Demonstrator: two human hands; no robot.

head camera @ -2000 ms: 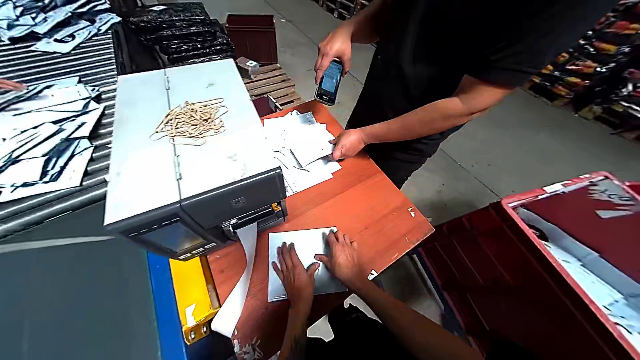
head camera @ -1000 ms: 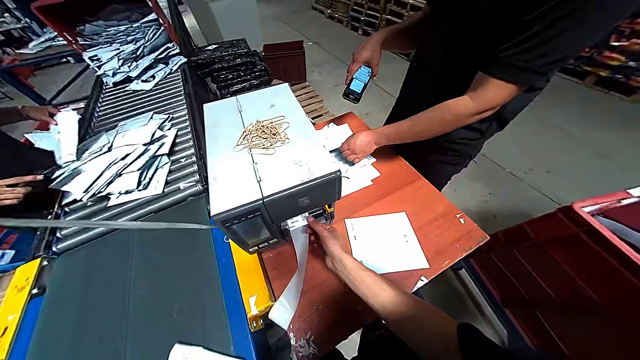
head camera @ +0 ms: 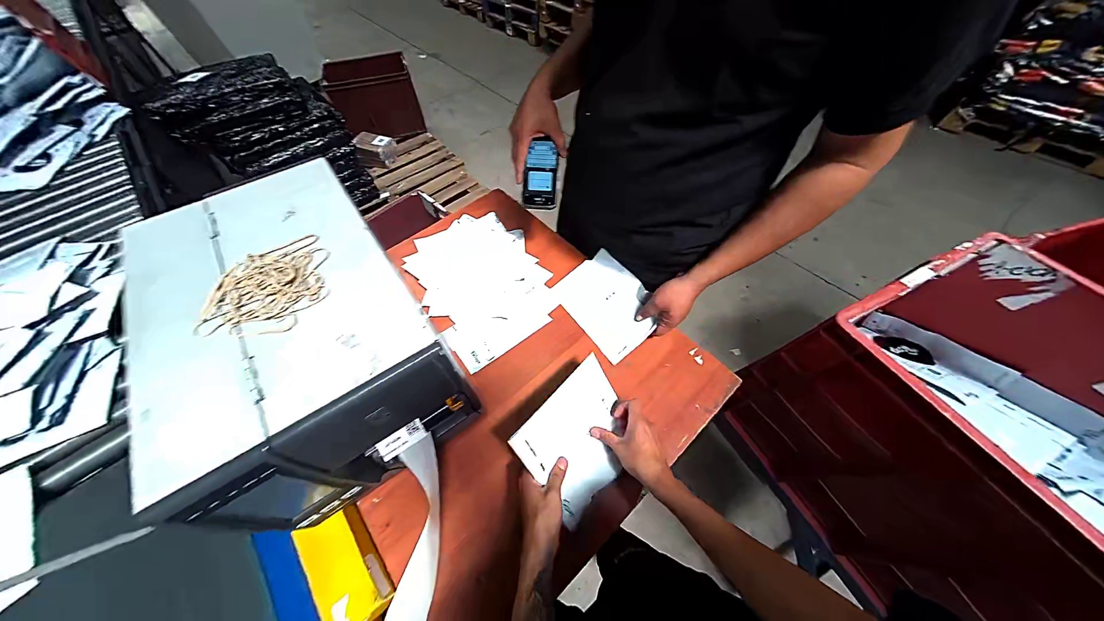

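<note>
A white paper envelope or sheet (head camera: 565, 431) is tilted over the near part of the orange-brown tabletop (head camera: 492, 405). My left hand (head camera: 543, 500) grips its lower left edge, thumb on top. At its right edge is my right hand (head camera: 634, 440), thumb and index finger close together; whether they pinch the paper or a label I cannot tell. Left of my hands stands a label printer (head camera: 285, 336), a printed label (head camera: 401, 440) at its outlet and a pale backing strip (head camera: 423, 517) hanging down. Rubber bands (head camera: 267, 289) lie on its lid.
Across the table a person holds a white envelope (head camera: 608, 306) and a handheld scanner (head camera: 541, 172). White envelopes (head camera: 483, 280) lie piled beside the printer. A dark red bin (head camera: 871, 431) with papers stands at the right. Roller conveyor (head camera: 78, 207) and black wrapped stacks (head camera: 250, 116) are at the left.
My right hand has moved from the printer's outlet to the paper. My left hand has come into view, holding the paper, which lay flat before. The other person has lifted an envelope.
</note>
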